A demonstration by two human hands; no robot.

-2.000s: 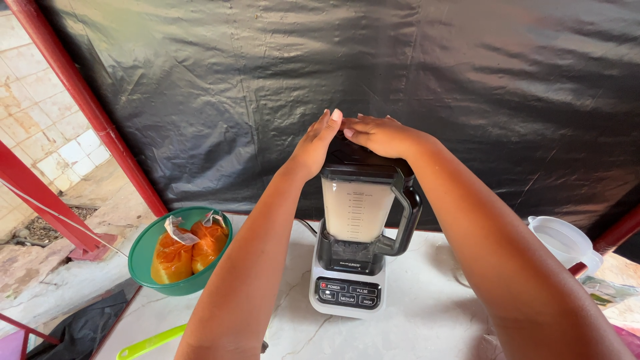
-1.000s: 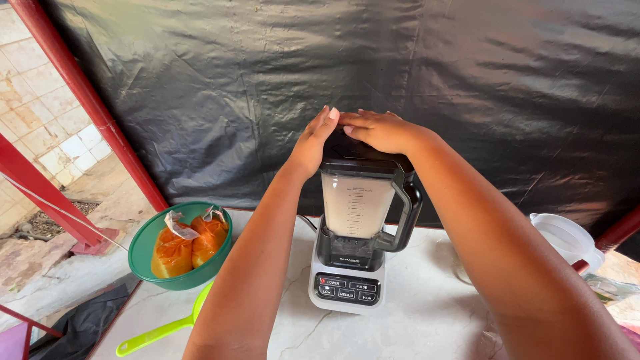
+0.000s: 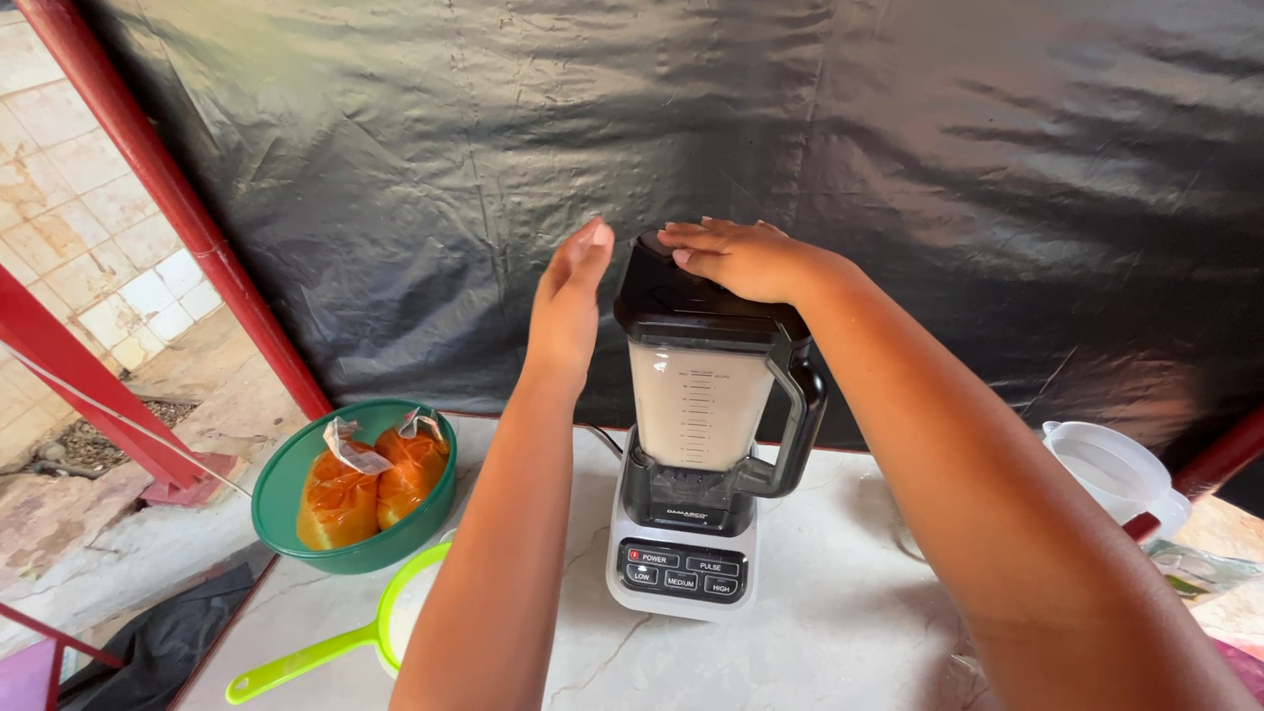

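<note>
A blender with a white base [image 3: 683,573] and a row of buttons stands on the marble-patterned table. Its clear jar [image 3: 699,405] holds a pale, milky liquid and has a black handle at the right. My right hand [image 3: 736,259] rests flat on the black lid [image 3: 691,296], fingers pointing left. My left hand [image 3: 573,296] is raised just left of the lid, apart from it and holding nothing, its thumb and fingers close to each other.
At the left, a green plastic bowl [image 3: 355,558] holds orange-filled plastic bags [image 3: 341,499]. A lime-green strainer [image 3: 306,664] lies partly behind my left forearm. A translucent plastic container [image 3: 1106,469] stands at the right. Black plastic sheeting [image 3: 553,128] hangs behind the table.
My left hand has come off the blender lid and moved to the left. My right hand stays on the lid. More of the strainer shows than before.
</note>
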